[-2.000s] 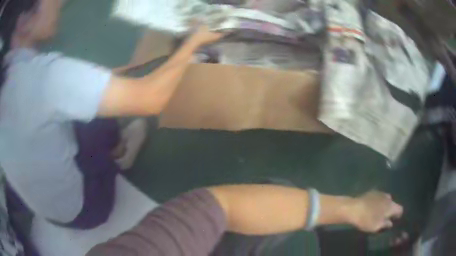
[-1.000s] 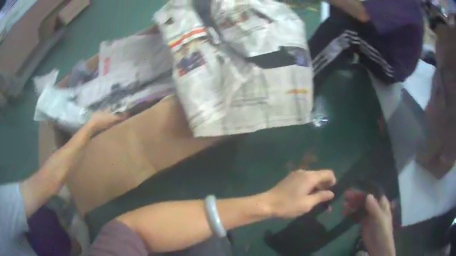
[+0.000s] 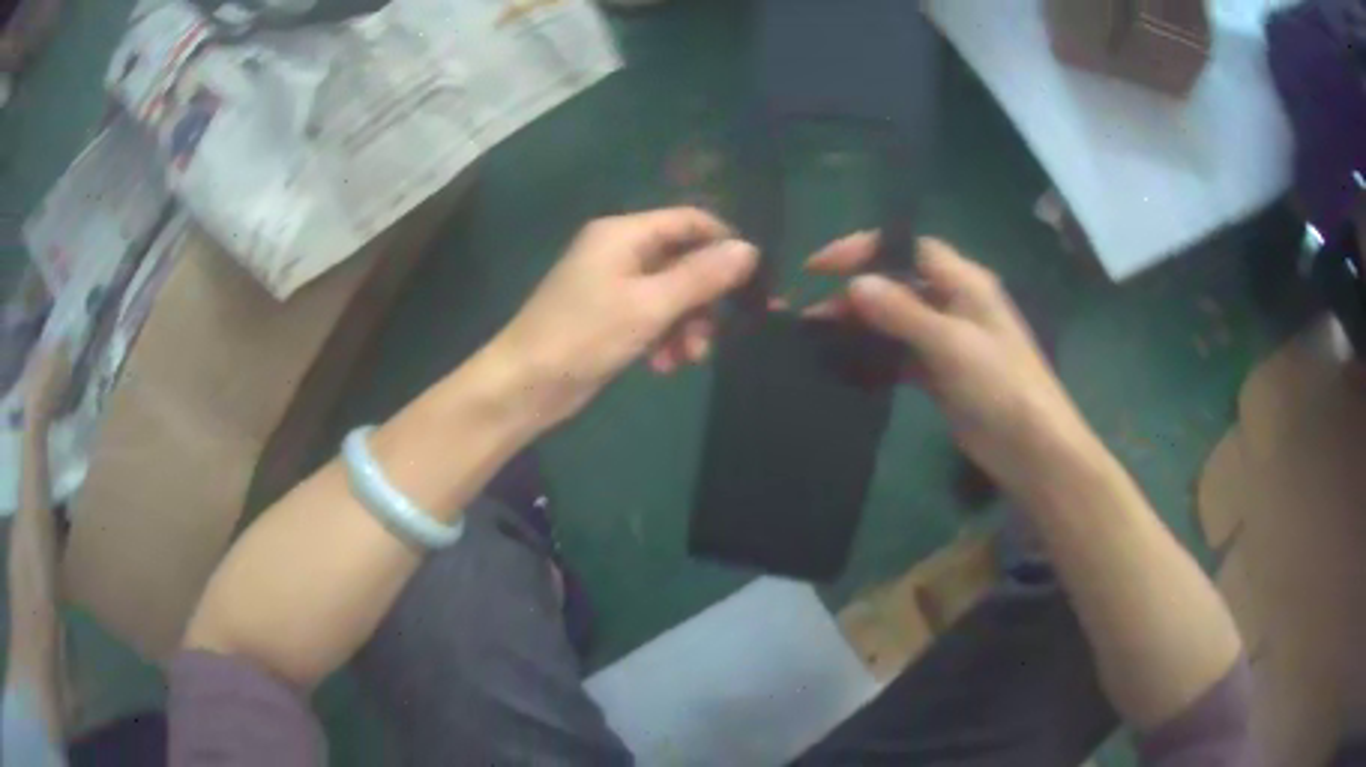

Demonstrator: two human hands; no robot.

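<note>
A long dark panel [image 3: 791,442] with a rectangular window near its middle is held over the green floor, in front of my knees. Its far end reaches the top edge of the picture, and green floor shows through the window. My left hand [image 3: 637,300], bare with a pale bangle on the wrist, pinches the panel's left edge beside the window. My right hand [image 3: 936,322], also bare, holds the right edge at the window, with fingertips showing in the opening. The image is slightly blurred.
A cardboard carton [image 3: 187,405] with newspaper [image 3: 360,120] draped over it stands at left, with another person's arm [image 3: 33,540] beside it. A small brown box [image 3: 1131,38] sits on a white sheet [image 3: 1116,165] at upper right. Brown cardboard [image 3: 1303,480] lies at right. A pale sheet [image 3: 734,674] lies between my legs.
The view has swung right, so the carton and newspaper now lie at left. My hands have come to either side of the panel, which is now seen clearly, held lengthwise in front of me.
</note>
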